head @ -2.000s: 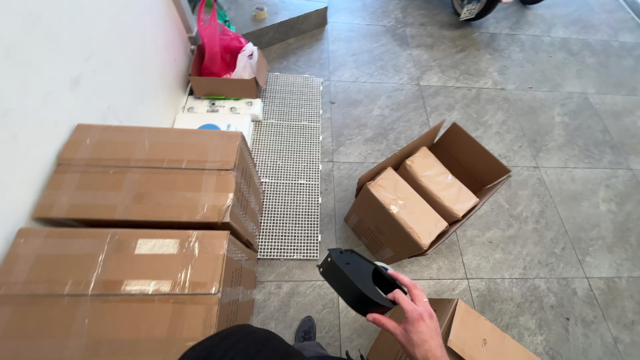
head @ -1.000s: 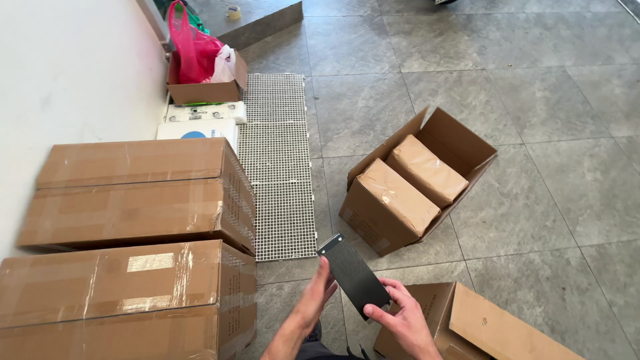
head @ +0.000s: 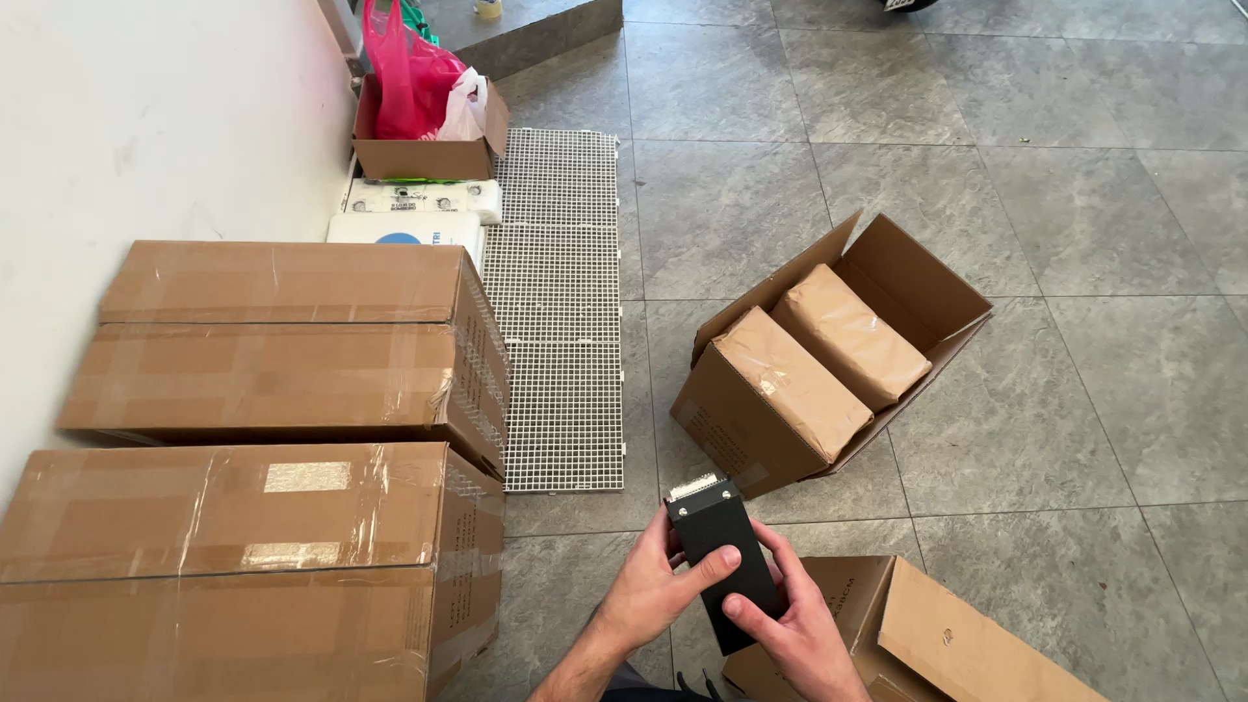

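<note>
Both hands hold a black tape dispenser (head: 720,556) with a pale serrated edge and two screws at its far end. My left hand (head: 663,585) grips its left side, thumb on the flat black face. On its right side is my right hand (head: 799,614), with the thumb lower on the same face. Just beyond the dispenser stands an open cardboard box (head: 751,429) with two paper-wrapped packages (head: 795,380) in it. Another cardboard box (head: 975,634), with a flap raised, is partly behind my right hand at the bottom edge.
Two large taped cartons (head: 224,526) stand along the white wall at left. White plastic grating (head: 556,292) lies on the grey tiles beside them. Farther back are white packs (head: 419,198) and a small box (head: 419,159) holding a pink bag (head: 414,88). A vehicle's wheel shows at the top edge.
Two seconds ago only my right hand was on the dispenser; my left hand has come to it since. The dispenser has been turned, and its flat face now shows.
</note>
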